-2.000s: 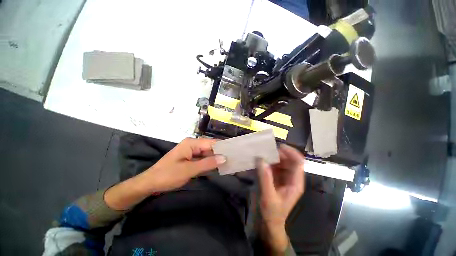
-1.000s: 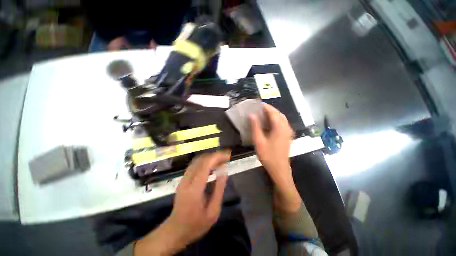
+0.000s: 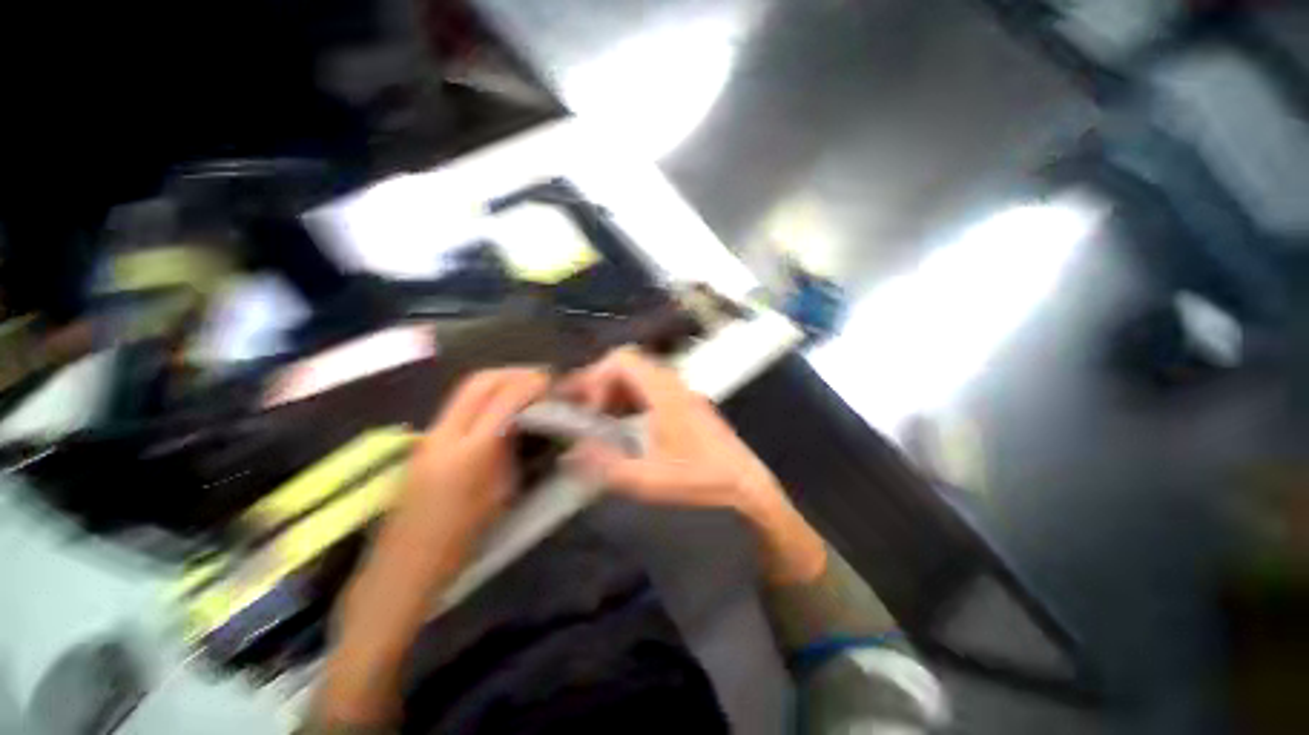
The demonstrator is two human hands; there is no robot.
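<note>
The frame is heavily blurred. My left hand and my right hand are close together over the front edge of the black machine bed. A small grey stack of pieces shows between them, seen nearly edge-on. Both hands appear to hold it, with my right thumb across its near side. How many pieces it holds cannot be told.
Yellow tape strips lie on the bed left of my hands. The blurred machine arm is at the upper left. The warning label is beyond my hands. A blue fitting sits at the table corner, with grey floor to the right.
The view has swung to the right, so the machine appears further left. My left hand has come up to the grey pieces that my right hand held on the bed.
</note>
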